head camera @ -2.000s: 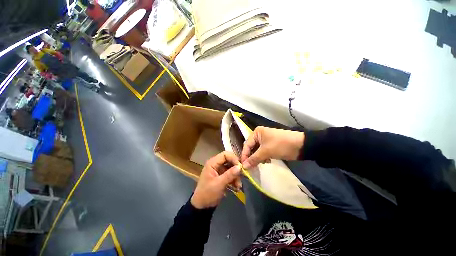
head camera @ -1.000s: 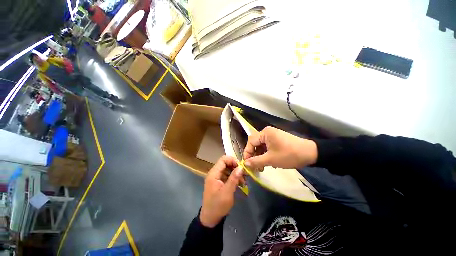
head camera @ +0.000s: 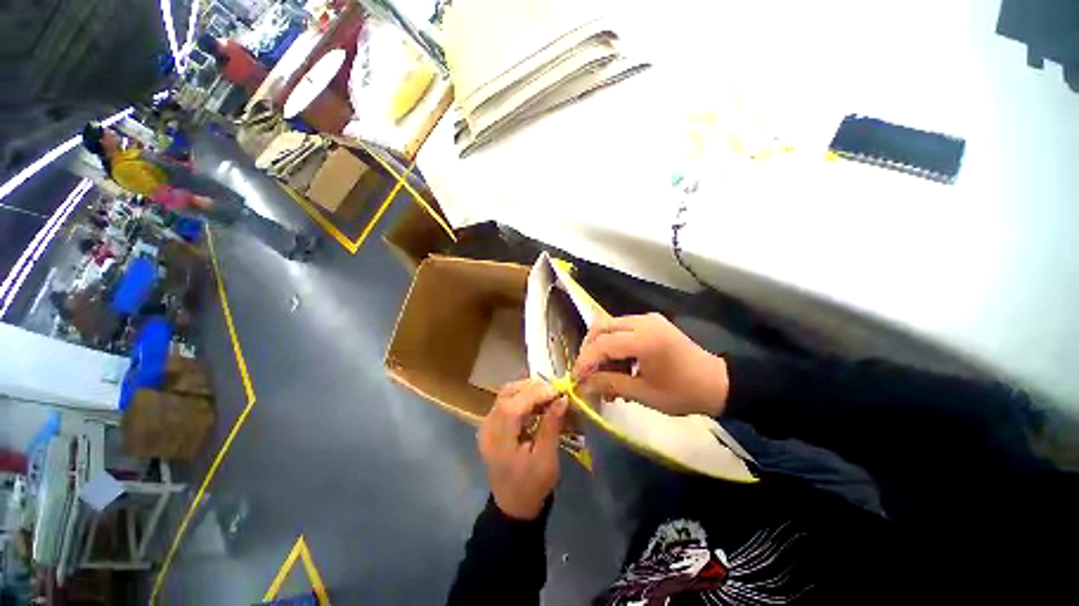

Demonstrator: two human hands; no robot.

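Observation:
A beige bag body (head camera: 663,432) with a yellow edge strip (head camera: 633,447) lies over my lap, its opening parted towards the carton. My left hand (head camera: 521,440) pinches the yellow strip at the near corner of the opening. My right hand (head camera: 648,362) pinches the same corner from the right, its fingertips almost touching the left ones. A small yellow bit shows between the fingertips. Whether a tool is in the fingers cannot be told.
An open cardboard carton (head camera: 456,326) stands beyond my left hand. The white table (head camera: 781,249) holds stacked beige bag bodies (head camera: 532,77), yellow scraps (head camera: 740,142), a black flat rectangle (head camera: 899,148) and a dark cord (head camera: 678,231). A person (head camera: 154,178) is on the floor at the far left.
Both hands stay at the same corner, with small finger shifts; the yellow bit between the fingertips shows more than at first. The view has shifted slightly. The person at the left has changed position.

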